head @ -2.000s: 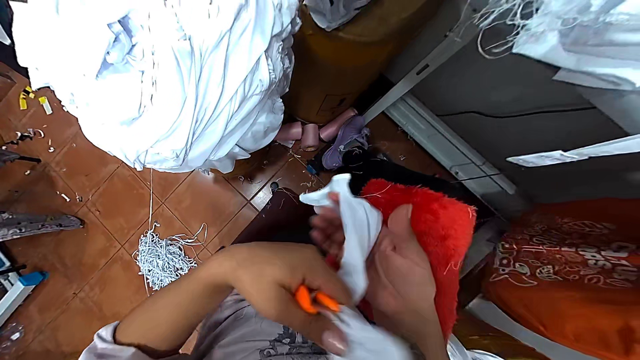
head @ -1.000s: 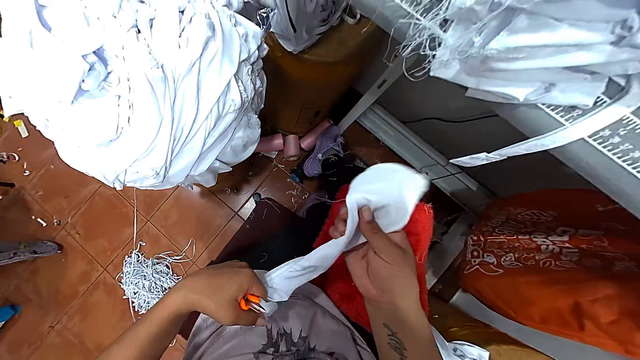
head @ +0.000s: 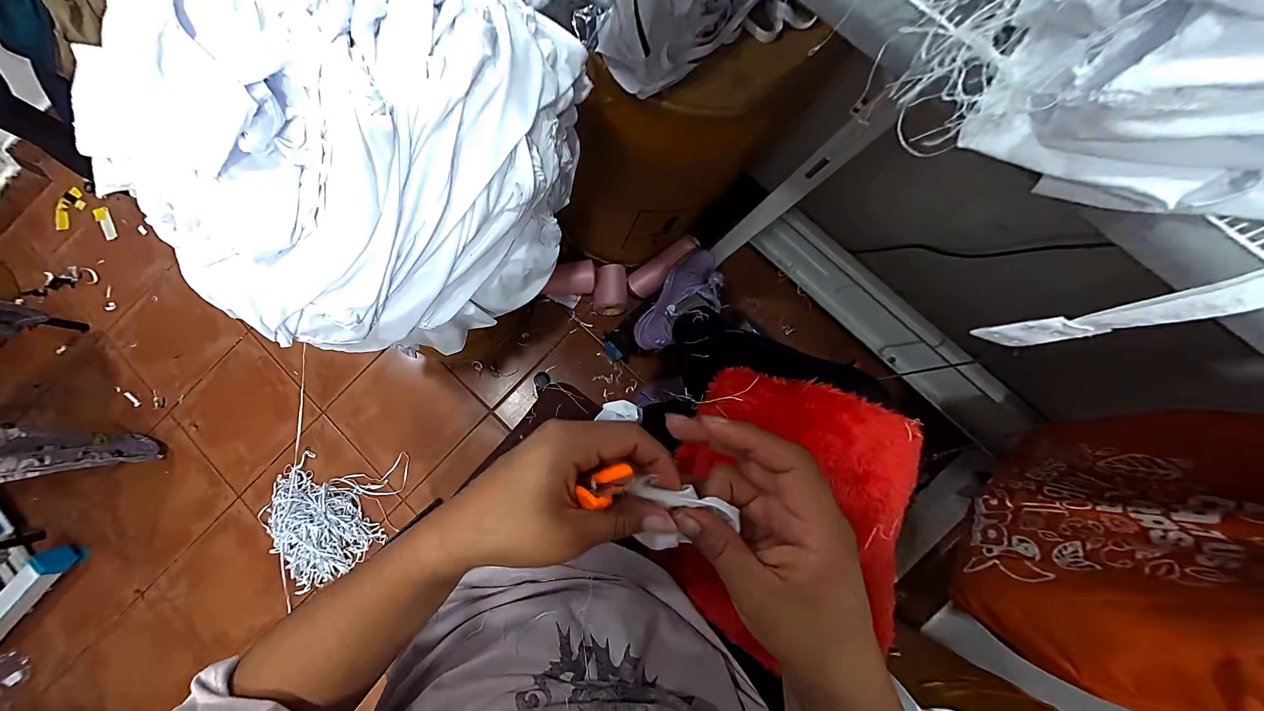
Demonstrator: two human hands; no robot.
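My left hand holds a small orange-handled cutting tool, whose tip is partly hidden by my fingers. Its thumb and fingers also pinch one end of a white cloth piece. My right hand grips that same folded cloth between thumb and forefinger, with its other fingers partly spread. Both hands are close together in front of my grey printed shirt. Just beyond them, a red fluffy cloth lies over my lap. A small white patch shows past my left hand.
A large heap of white fabric stands at upper left. Below it, tangled white thread hangs near the tiled floor. Pink thread cones lie by a brown container. White cloth with loose threads overhangs at upper right; orange fabric sits at right.
The white cloth was stretched out between my hands a second ago; now it is bunched small. My hands have come together, with the orange tool still in the left one.
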